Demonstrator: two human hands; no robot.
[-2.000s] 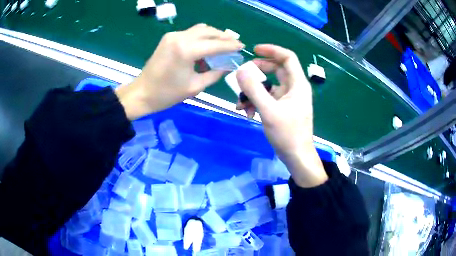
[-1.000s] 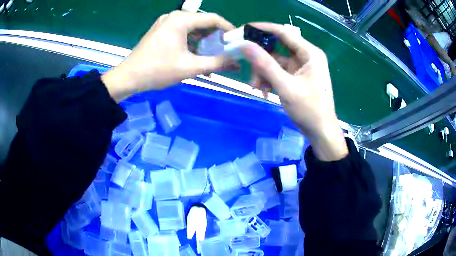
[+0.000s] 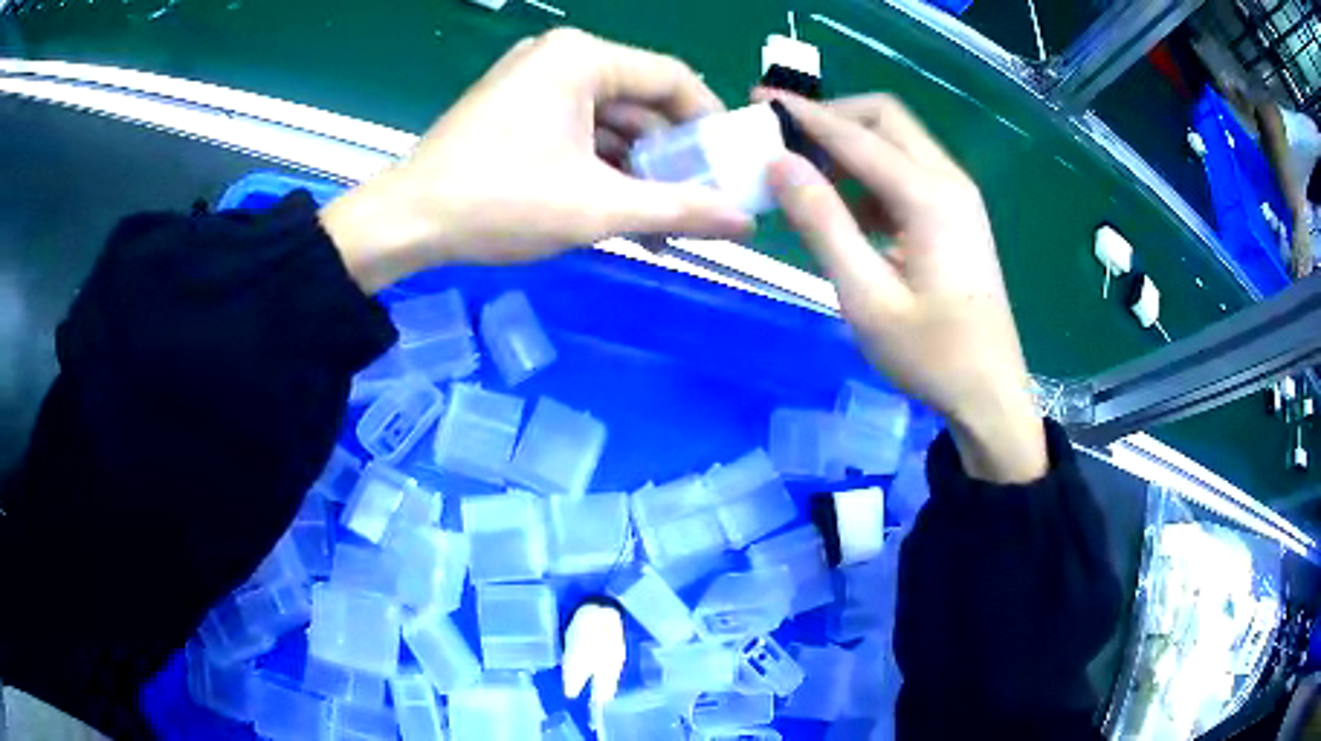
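My left hand (image 3: 536, 145) holds a clear cover (image 3: 672, 157) between thumb and fingers above the blue bin (image 3: 652, 326). My right hand (image 3: 906, 246) grips a white-and-black unit (image 3: 748, 151) by its black end. The white block is partly inside the cover, and the two touch. The unit's stem is not visible. The bin holds many frosted clear covers, a white two-pronged piece (image 3: 593, 651) and another white-and-black unit (image 3: 858, 524).
The green conveyor belt (image 3: 1000, 188) beyond the bin carries scattered white-and-black units. A pale rail (image 3: 189, 119) runs between bin and belt. A metal frame bar (image 3: 1217, 362) crosses at right, above a clear plastic bag (image 3: 1202, 623). Another person's arm shows at far right.
The cover and unit, apart two seconds ago, are now joined, with the white block partly in the cover. The right hand has moved right. Units on the belt have shifted.
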